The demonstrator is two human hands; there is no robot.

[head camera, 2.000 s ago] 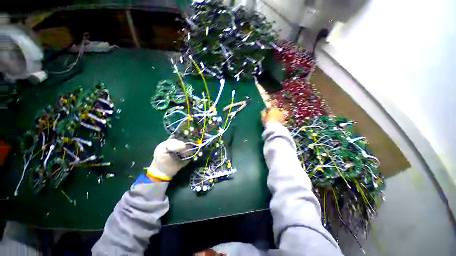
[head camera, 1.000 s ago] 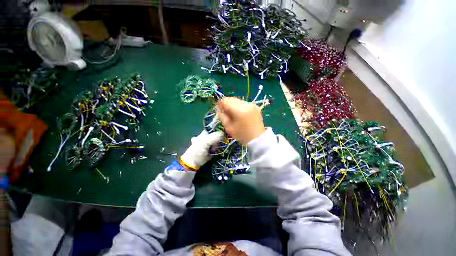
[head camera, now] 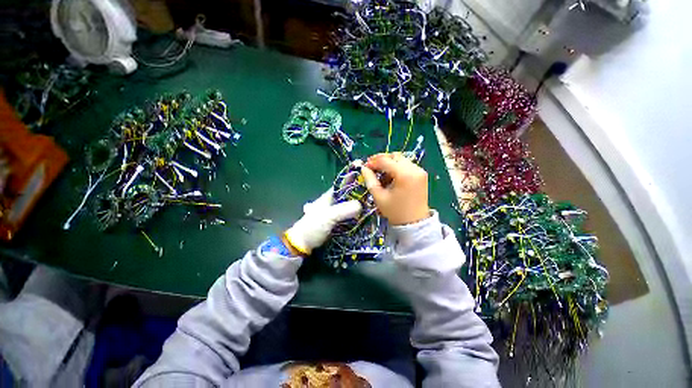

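Note:
My left hand (head camera: 325,220), in a white knit glove with a yellow cuff edge, grips a ring circuit board (head camera: 347,182) with trailing wires. My bare right hand (head camera: 396,188) has its thumb and index finger pinched together at the board's upper edge. Whatever small part lies between the fingertips is too small to tell. More wired boards (head camera: 357,250) lie just below and behind my hands. A few joined green ring boards (head camera: 311,125) lie above my hands, with few wires.
Piles of wired boards stand at the left (head camera: 163,155), rear (head camera: 402,57) and right (head camera: 539,254). A red component heap (head camera: 497,151) is at the right rear. A fan (head camera: 95,30) and power strip (head camera: 209,35) are at the left rear. An orange item (head camera: 26,163) is at the left edge.
My right hand came back from the red heap to the board held in my left hand. Since the last frame it has shifted slightly, showing more of the board. The camera view has shifted.

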